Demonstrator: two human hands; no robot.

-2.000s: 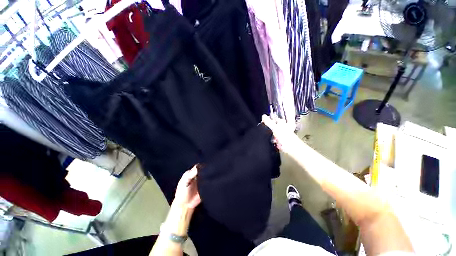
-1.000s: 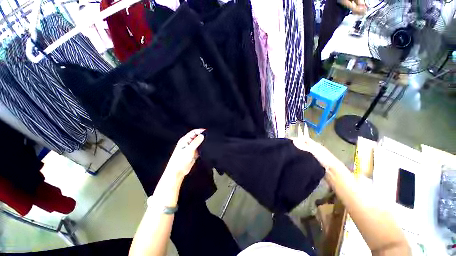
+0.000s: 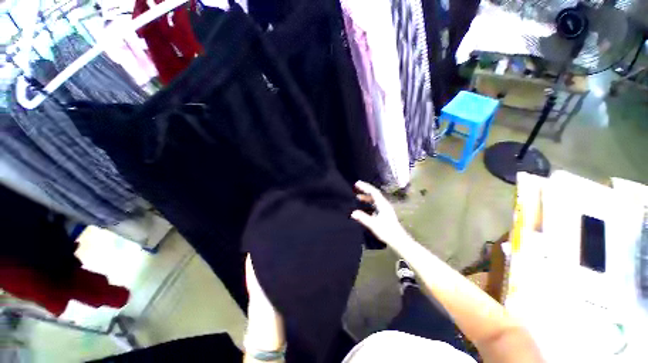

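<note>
Black trousers (image 3: 220,135) hang tilted from a white hanger (image 3: 106,46), with a drawstring bow at the front waist. One leg (image 3: 305,241) is raised and spread towards me in a rounded shape. My left hand (image 3: 263,312) is at its near left edge, thumb side showing and fingers hidden behind the cloth. My right hand (image 3: 373,213) is at the leg's right edge, thumb and fingers around dark cloth. No snips can be made out. A small pale mark shows on the trousers.
Striped (image 3: 412,78), pink and red (image 3: 167,42) garments hang around the trousers. A blue stool (image 3: 469,110) and black fan (image 3: 547,106) stand at the right back. Cartons with a dark phone-like object (image 3: 592,243) are at near right. Dark and red cloth lies on a low rack at left.
The leg has gone from being stretched sideways to a rounded shape nearer me. My left hand has moved down; my right hand has moved left, towards the hanging trousers. The view has shifted slightly.
</note>
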